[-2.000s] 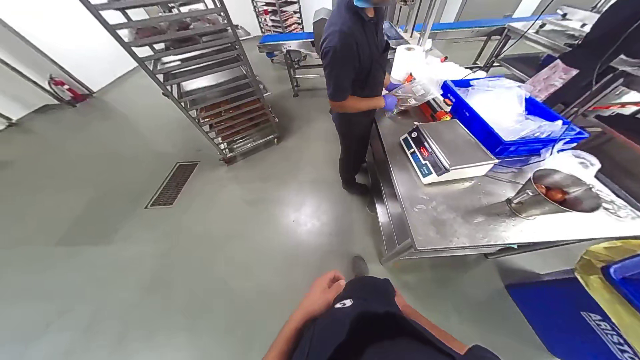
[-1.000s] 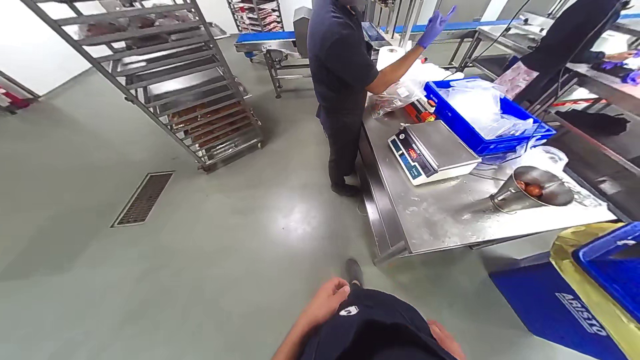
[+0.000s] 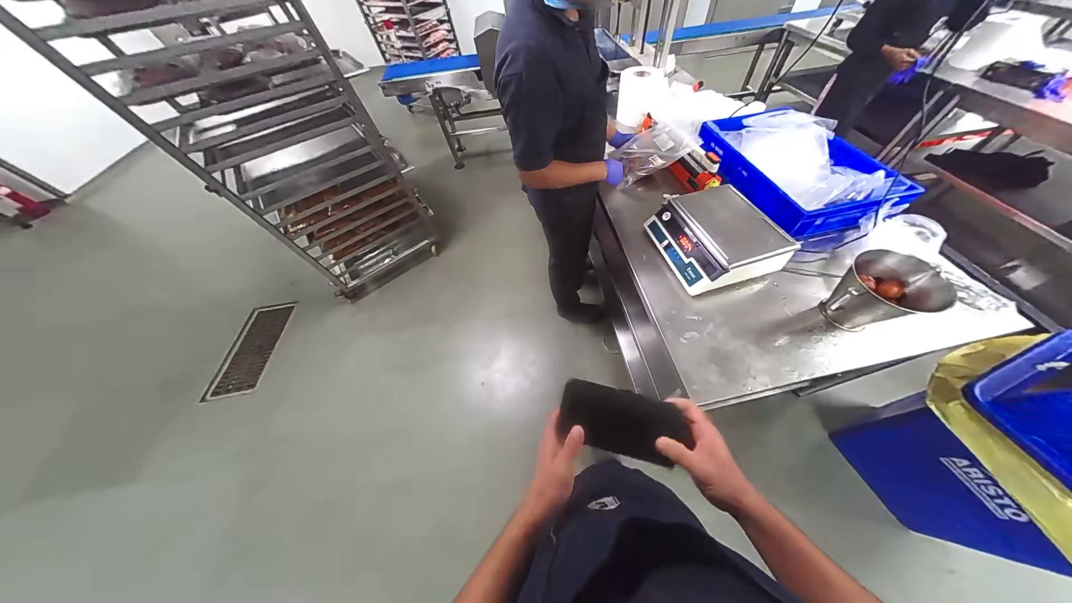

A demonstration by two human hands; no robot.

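Observation:
A dark flat rectangular device (image 3: 624,421), which looks like a smartphone, is held level in front of my waist. My left hand (image 3: 557,465) grips its left end, thumb on top. Around its right end closes my right hand (image 3: 708,456), thumb also on the upper face. The device lies just short of the corner of a stainless steel table (image 3: 737,352). On that table stand a digital bench scale (image 3: 720,234) with a lit red display and a steel pail (image 3: 888,293) holding reddish-brown round items.
A co-worker (image 3: 553,100) in purple gloves handles a clear plastic bag (image 3: 653,151) at the table. A blue crate (image 3: 804,222) holds plastic bags. A lined blue bin (image 3: 938,477) stands right, a steel rack trolley (image 3: 335,167) left. Another person (image 3: 888,50) works farther back.
My hands have come up from beside my body and now hold the dark device, which the earlier frames do not show. The co-worker's raised gloved hand is down at the plastic bag again.

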